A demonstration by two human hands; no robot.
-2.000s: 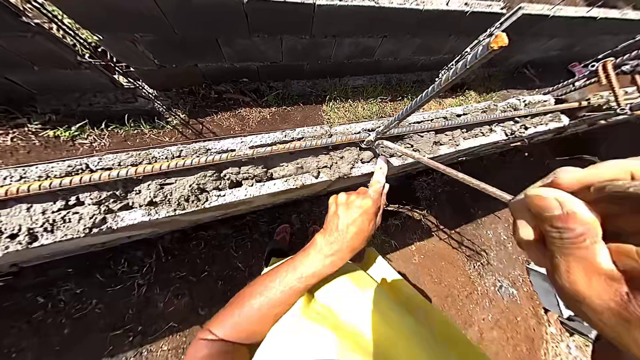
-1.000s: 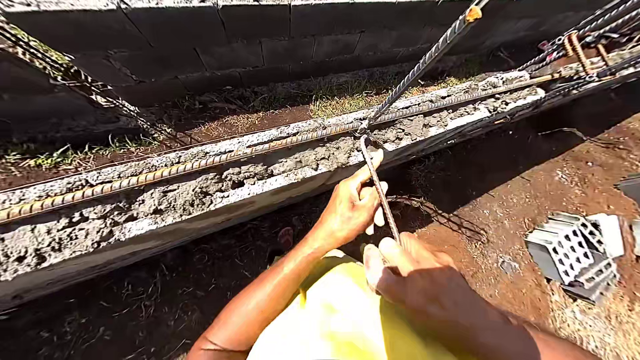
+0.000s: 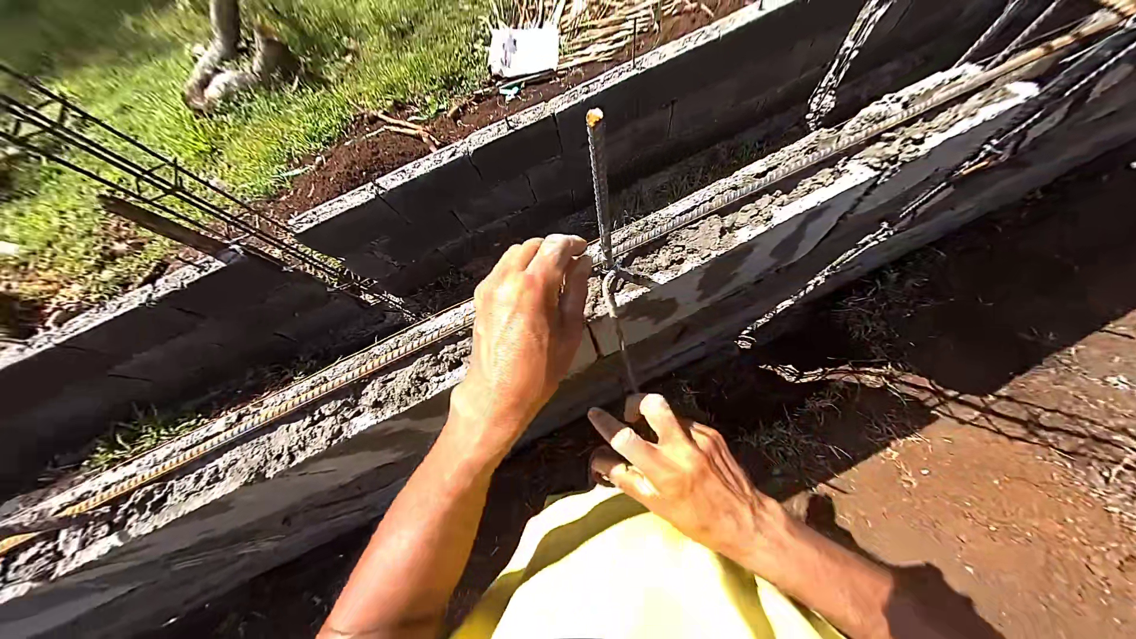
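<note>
A long ribbed rebar (image 3: 373, 362) lies along the mortar-filled top of a concrete block wall (image 3: 293, 497). An upright rebar stub (image 3: 600, 186) rises from the wall beside it. My left hand (image 3: 524, 328) is raised over the long rebar, just left of the stub, with fingers bent; whether it grips anything is hidden. A thin metal rod with a hooked end (image 3: 621, 333) hangs at the foot of the stub, where wire also shows. My right hand (image 3: 679, 470) is at the rod's lower end, fingers partly spread; whether they hold it is unclear.
A second block wall (image 3: 497, 182) runs behind. Steel reinforcement cages (image 3: 169, 191) slope down at the left, and another twisted set of bars (image 3: 887, 222) lies at the right. Grass, a tree trunk (image 3: 222, 53) and a white sheet (image 3: 524, 51) are beyond; brown soil lies below right.
My left hand has moved from beside the hooked rod's tip to above the long rebar. My right hand's fingers have loosened at the rod. The view has swung markedly, bringing in grass.
</note>
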